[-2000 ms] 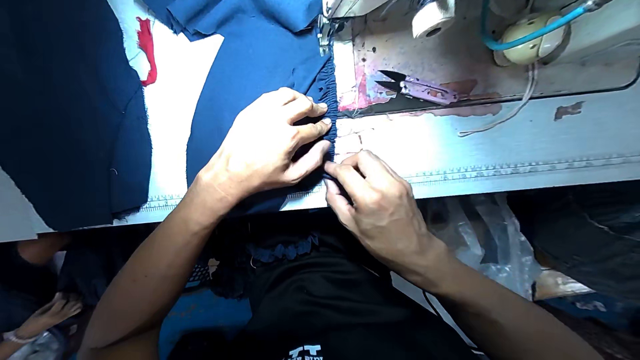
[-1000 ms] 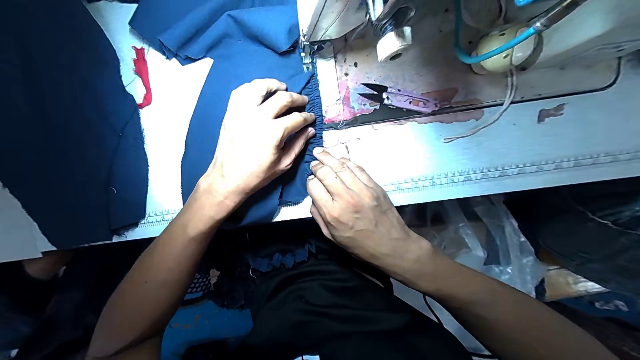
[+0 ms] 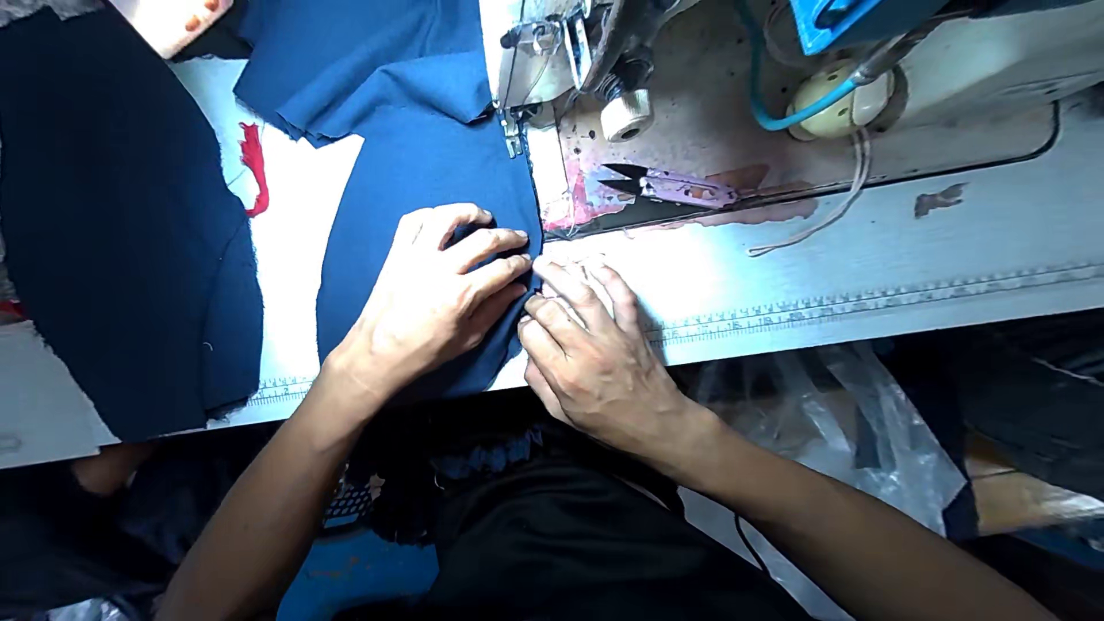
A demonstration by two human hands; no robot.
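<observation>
Navy fabric (image 3: 431,164) lies under the presser foot (image 3: 512,134) of a sewing machine (image 3: 539,60), its right edge running down toward me. My left hand (image 3: 440,297) rests on this fabric, fingers spread and fingertips near the edge. My right hand (image 3: 586,345) has its curled fingers at the same edge, just right of the left fingertips; the thumb is partly hidden, and whether it pinches the cloth is unclear. Purple-handled thread snips (image 3: 677,187) lie on the machine bed, right of the needle area.
Another dark navy fabric piece (image 3: 129,233) covers the table's left side. Red thread or cloth scrap (image 3: 254,168) lies between the pieces. A measuring tape strip (image 3: 828,306) runs along the front edge. A light cord (image 3: 828,216) hangs from the machine. Clear plastic (image 3: 845,431) is below the table.
Two seconds ago the fabric's right edge beside my hands showed gathers; now it looks smooth there. The right hand's fingers have shifted along the edge. The view has moved slightly.
</observation>
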